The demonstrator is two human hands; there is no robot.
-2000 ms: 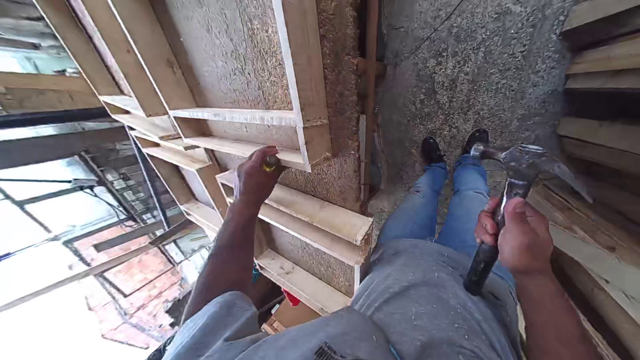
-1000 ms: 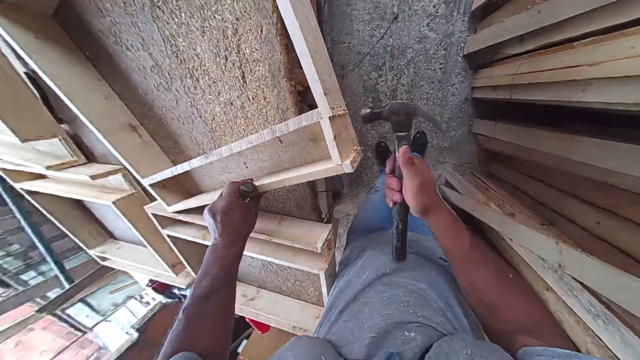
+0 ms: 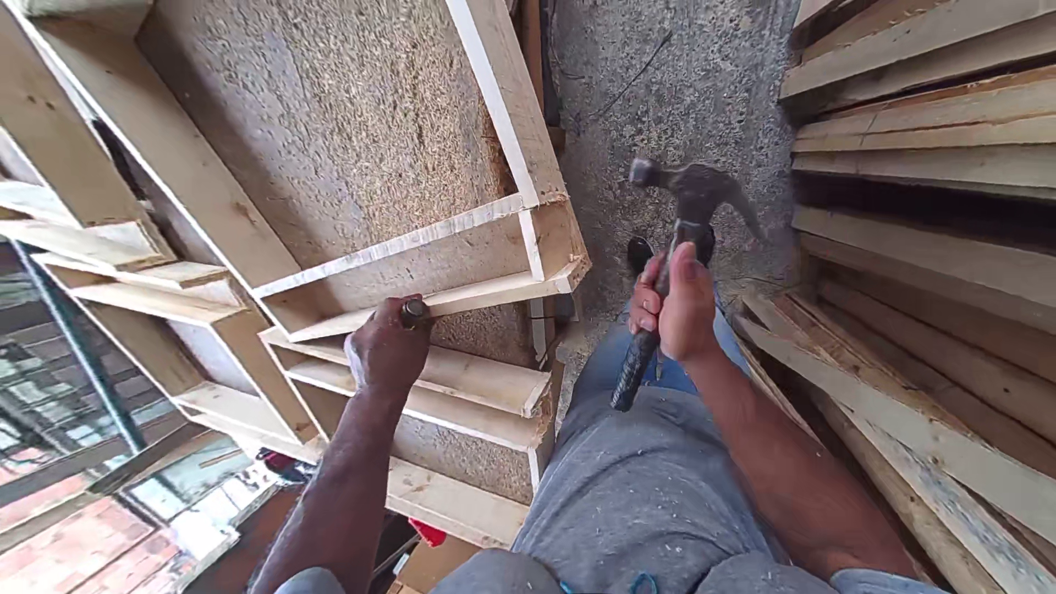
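My right hand (image 3: 675, 305) grips the dark handle of a claw hammer (image 3: 700, 194), its head raised over the floor to the right of a wooden frame. My left hand (image 3: 388, 342) is closed around a short dark cylindrical tool (image 3: 415, 311), whose round end shows above the fist; the rest of it is hidden. That fist rests beside the lower board (image 3: 487, 293) of the wooden frame (image 3: 396, 247). A particle-board surface (image 3: 388, 91) lies under the frame. More narrow wooden frames (image 3: 470, 379) lie just below it in view.
Stacked wooden boards (image 3: 924, 157) line the right side, and loose planks (image 3: 899, 404) lean near my right arm. A concrete floor (image 3: 660, 91) runs between the stack and the frames. At the lower left are a cardboard box (image 3: 437, 568) and a red item (image 3: 427, 532).
The hammer has risen from a low, tilted hold near my lap to above my feet. My left hand still holds the dark tool at the frame. The view has shifted.
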